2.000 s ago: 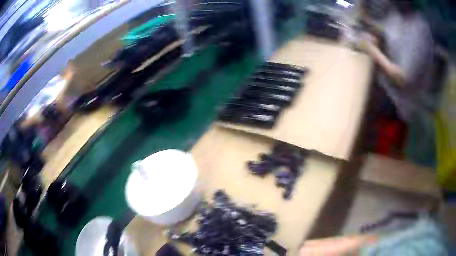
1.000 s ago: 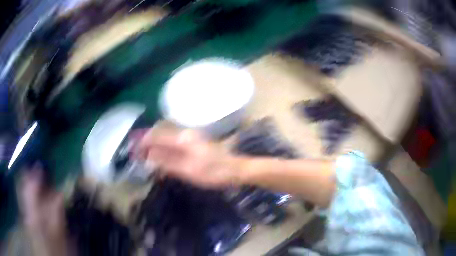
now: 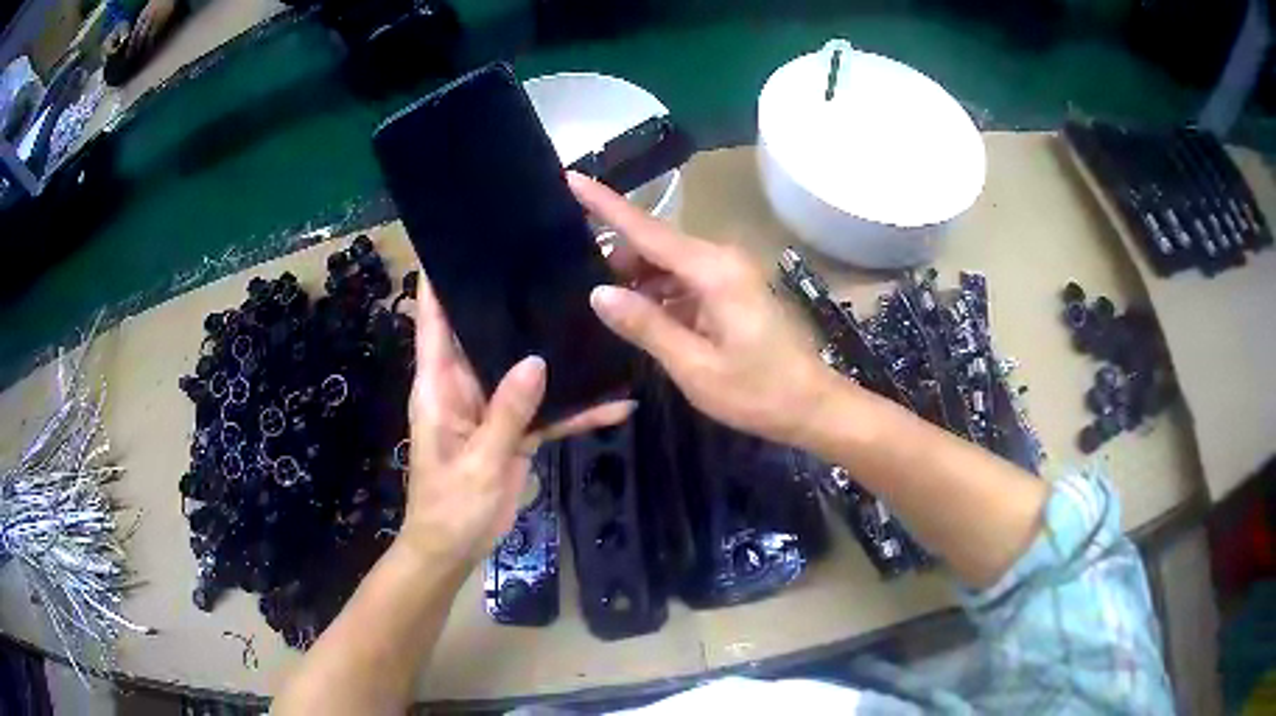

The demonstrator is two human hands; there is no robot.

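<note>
A smartphone with a dark screen is held up over the bench, tilted, in both hands. My left hand holds its lower left edge, with the thumb across the bottom. My right hand grips its right edge with thumb and fingers. Below the phone, several long black front panels lie side by side on the cardboard-covered bench. The phone and my hands hide their upper ends.
A heap of black knobs or rings lies left, silvery wires far left. Circuit boards and small dark pieces lie right. White bowls stand at the back; dark strips lie far right.
The view has turned left and steadied. My right hand has moved from near the left bowl to the phone. Both hands now hold the phone, which was not discernible before.
</note>
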